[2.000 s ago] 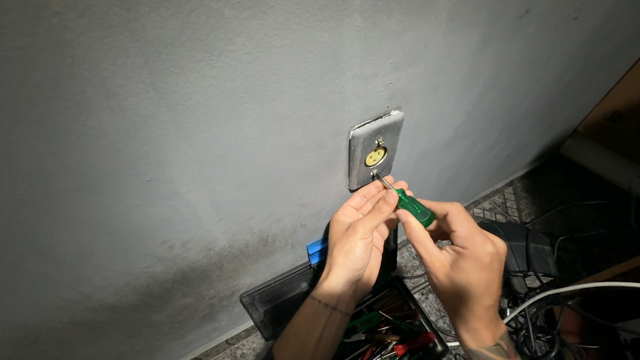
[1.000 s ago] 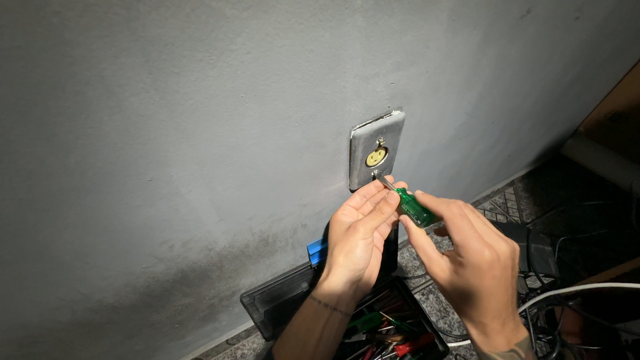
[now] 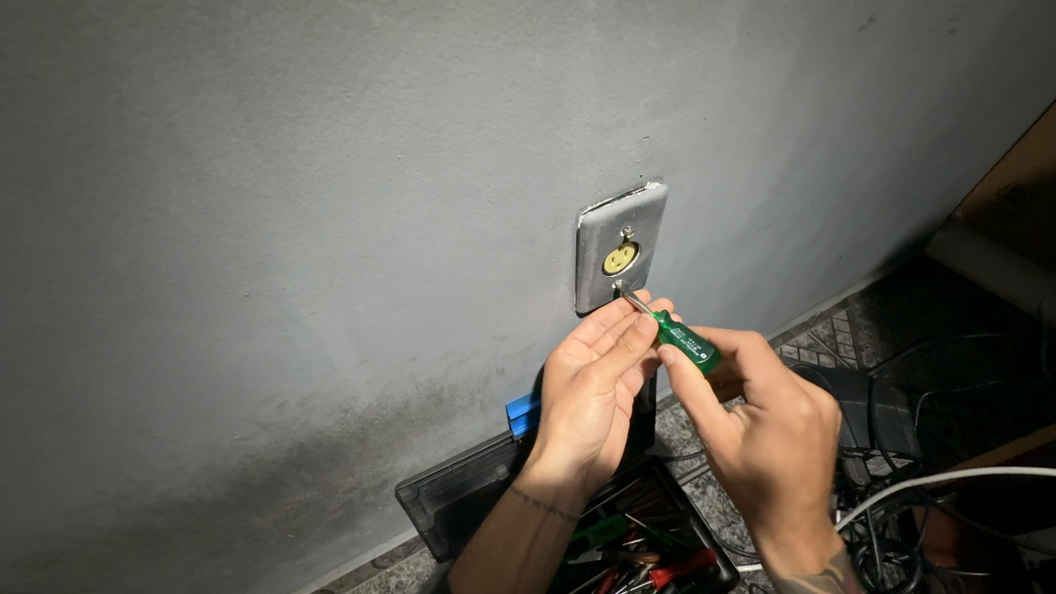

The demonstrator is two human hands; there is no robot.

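A grey outlet cover plate [image 3: 596, 285] sits on the wall, with a yellowish round socket [image 3: 620, 258] at its middle and a screw above and below it. The tip of a short screwdriver with a green handle [image 3: 691, 345] is at the lower screw [image 3: 618, 285]. My left hand [image 3: 590, 384] pinches the shaft end of the screwdriver between thumb and fingers, just below the plate. My right hand [image 3: 763, 421] has thumb and fingers around the green handle.
An open black toolbox [image 3: 689, 511] with screwdrivers and other tools stands on the floor below my hands, its lid [image 3: 462, 483] near the wall. A blue object [image 3: 523, 414] shows behind my left wrist. Tangled black cables [image 3: 891, 549] and a white cable [image 3: 949, 477] lie at the right.
The fingers of my right hand have shifted their hold around the green handle. My left hand and the screwdriver tip stay in about the same place.
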